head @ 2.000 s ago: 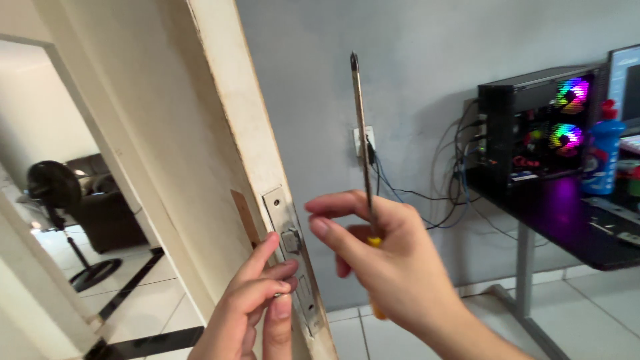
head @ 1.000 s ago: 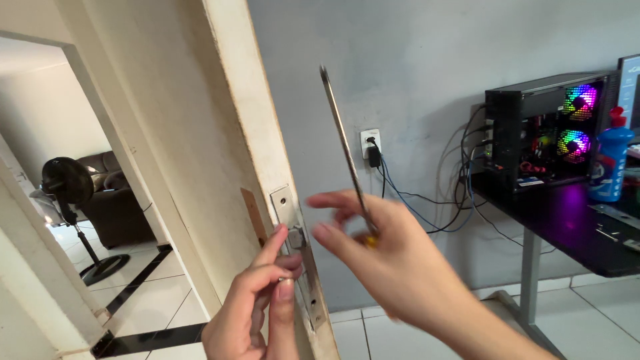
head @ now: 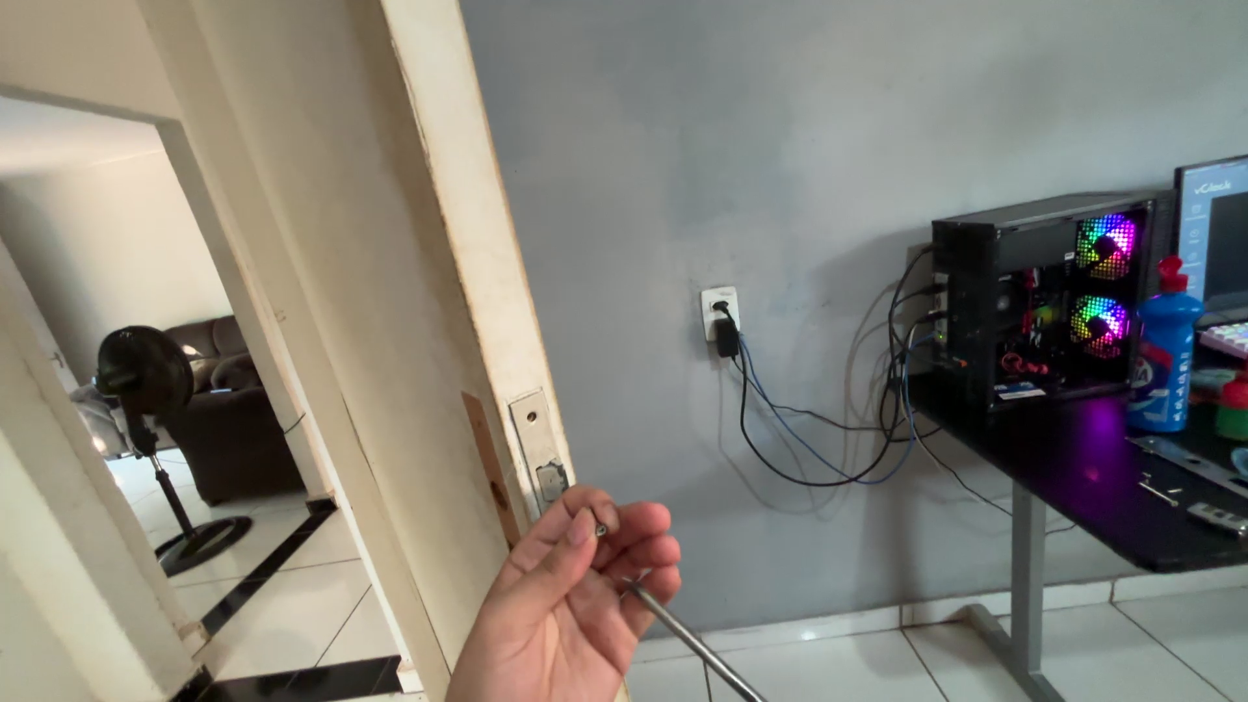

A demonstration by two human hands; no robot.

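Note:
My left hand (head: 575, 585), palm up, pinches a small metal screw (head: 601, 529) between thumb and fingertips, just in front of the door edge. Behind those fingers, the metal lock faceplate (head: 531, 424) is set in the edge of the door (head: 487, 234), with a screw hole near its top and the latch (head: 552, 480) below. The steel shaft of a screwdriver (head: 697, 643) slants up from the bottom edge, its tip at the fingers of my left hand. The screwdriver's handle and my right hand are out of view.
Right of the door, a black desk (head: 1033, 468) holds a computer case (head: 1033, 312), a blue bottle (head: 1165, 351) and metal parts (head: 1219, 517). Cables hang from a wall outlet (head: 720, 312). A standing fan (head: 146, 375) and a sofa (head: 239, 429) are seen through the doorway.
The screwdriver pointed upward in my right hand before; now its shaft lies low at my left hand, and my right hand has left the view. My left hand has moved off the faceplate, palm turned up.

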